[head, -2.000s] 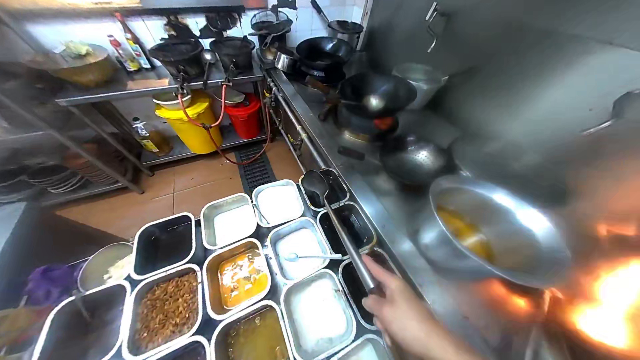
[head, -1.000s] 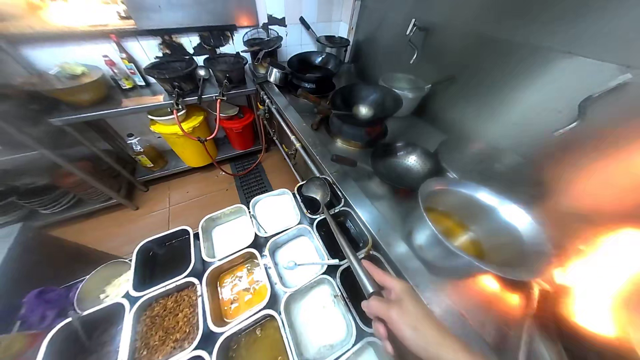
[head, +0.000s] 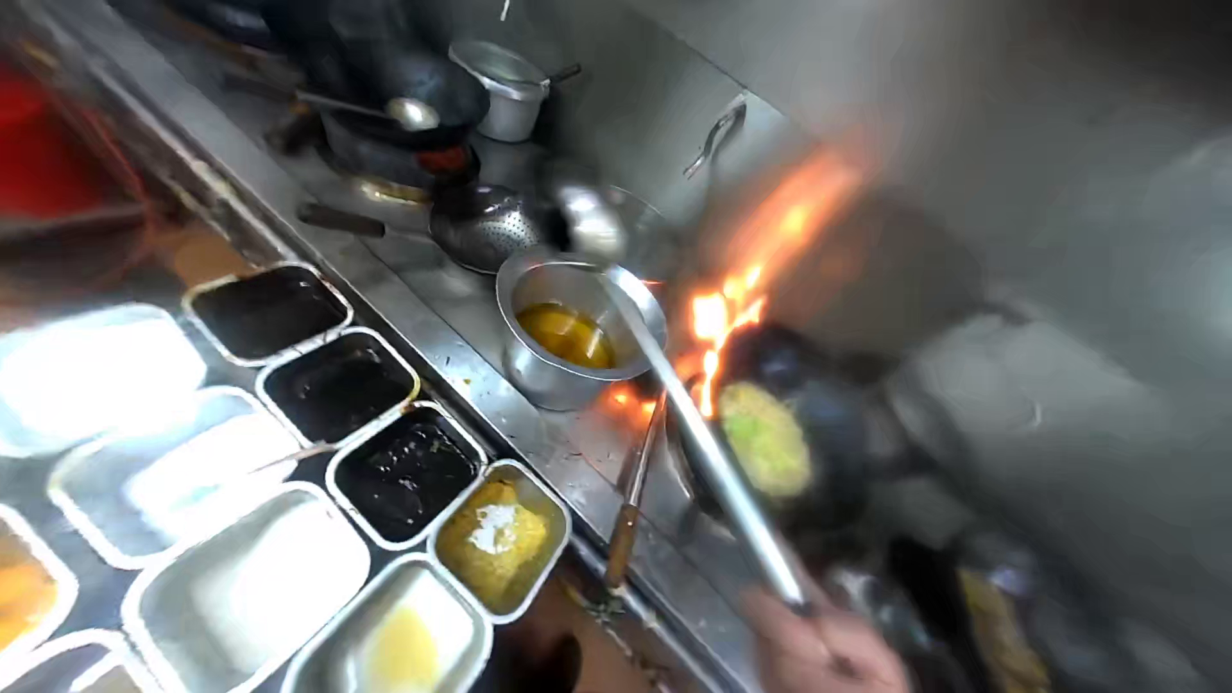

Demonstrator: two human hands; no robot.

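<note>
At the lower right my right hand (head: pixel 823 640) grips the long metal handle of a ladle (head: pixel 707 443). Its blurred bowl is over the far rim side of a metal pot (head: pixel 553 385) that holds yellow-brown liquid. Right of the pot, flames rise beside a dark wok (head: pixel 837 443) with yellow-green food (head: pixel 767 440) in it. A wooden-handled tool (head: pixel 624 544) lies on the steel counter between pot and wok. My left hand is out of view.
Metal trays of dark sauce (head: pixel 409 476), yellow seasoning (head: pixel 500 539) and white contents stand at left. Behind the pot are a perforated strainer (head: pixel 496 231), a dark wok with a ladle (head: pixel 414 114) and a lidded-looking metal pot (head: pixel 510 106). Flames (head: pixel 717 318) burn near the back wall.
The ladle has moved from over the dark sauce trays to the metal pot, with my right hand still on its handle. The view has swung right, showing the wok with food.
</note>
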